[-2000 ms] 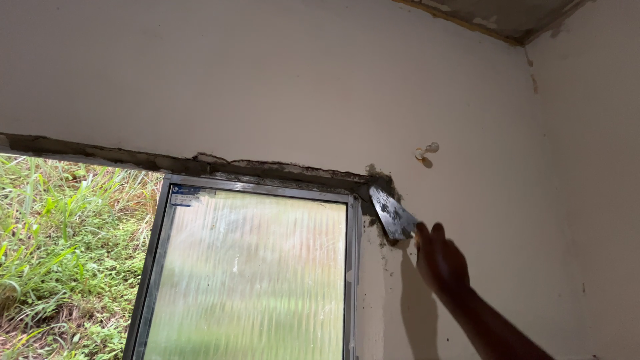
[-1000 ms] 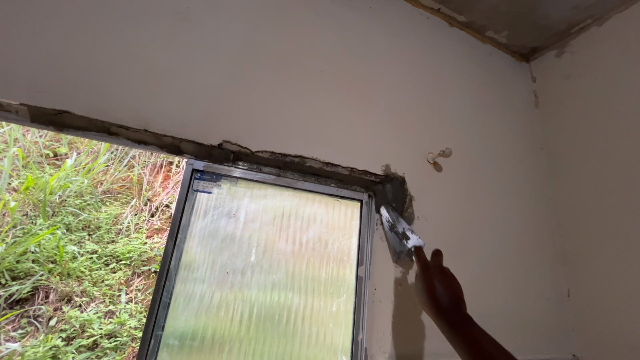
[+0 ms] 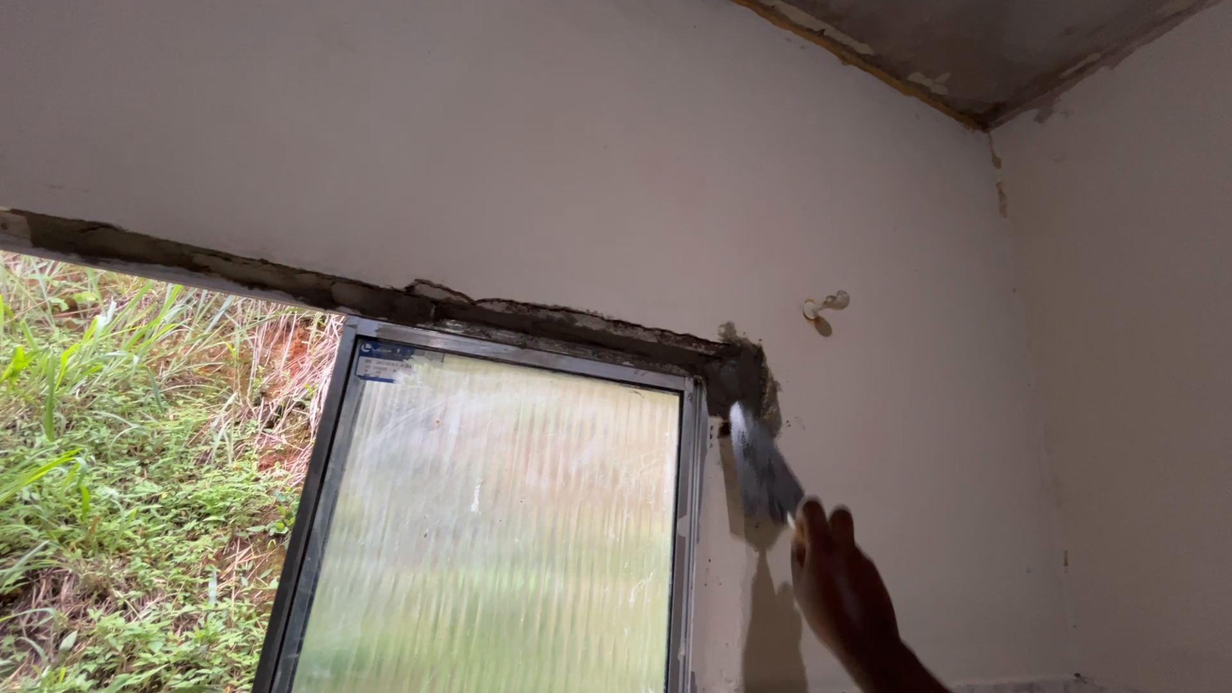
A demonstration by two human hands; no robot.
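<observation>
My right hand [image 3: 847, 587] grips a putty knife or trowel [image 3: 760, 467], whose wide metal blade is smeared with grey mortar and slightly blurred. The blade points up and left, its tip just below a dark patch of wet mortar [image 3: 741, 371] at the upper right corner of the window. That patch joins a rough mortar strip [image 3: 577, 327] along the top of the metal window frame [image 3: 687, 500]. Whether the blade touches the wall is hard to tell. The tool's handle is mostly hidden in my hand. My left hand is outside the view.
A ribbed glass pane [image 3: 491, 539] with a printed sticker [image 3: 385, 364] fills the frame. Left of it, an opening shows a grassy bank [image 3: 144, 462]. A small pale fitting [image 3: 826, 306] projects from the wall [image 3: 577, 173]. The unpainted ceiling [image 3: 924, 48] meets the walls at upper right.
The blade was up against the mortar patch at the corner two seconds ago; my right hand has since moved it down, below the patch. The view has shifted somewhat.
</observation>
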